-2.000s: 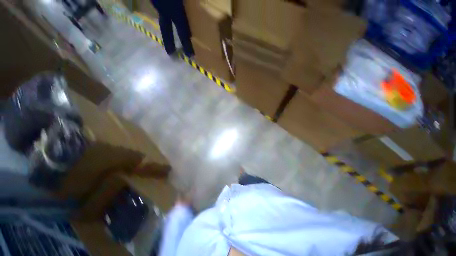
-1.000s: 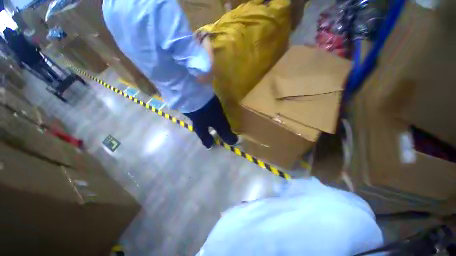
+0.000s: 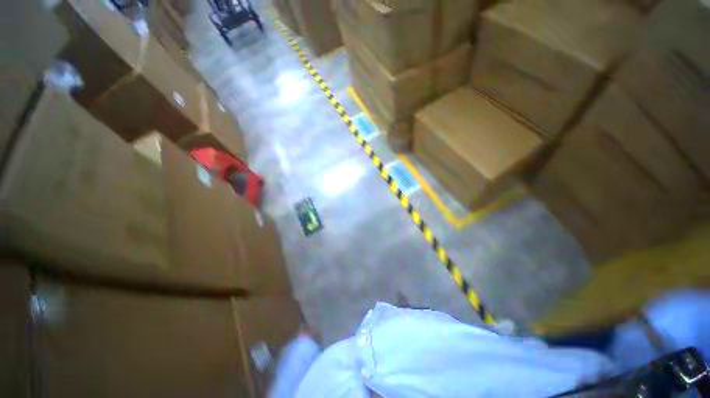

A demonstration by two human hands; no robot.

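Note:
My left hand point(image 3: 308, 334) is small and blurred at the end of a light blue sleeve, low in the picture beside brown cartons; whether its fingers are open cannot be made out. My right hand is not in view. Large closed cartons point(image 3: 140, 334) are stacked close on my left. A yellow sack point(image 3: 646, 276) lies at the lower right, blurred and partly cut off by the edge, beside another person's light blue sleeve point(image 3: 681, 319).
A grey aisle floor point(image 3: 272, 116) runs ahead, edged by yellow-black tape point(image 3: 412, 214). Cartons point(image 3: 475, 144) are stacked on the right. A red object point(image 3: 233, 175) sticks out from the left stack. A green floor sign point(image 3: 308, 217) lies in the aisle. A dark wheeled trolley point(image 3: 233, 17) stands far ahead.
I have moved along the aisle; the person with the yellow sack has shifted from upper centre to the lower right edge. My left hand shows again at the bottom.

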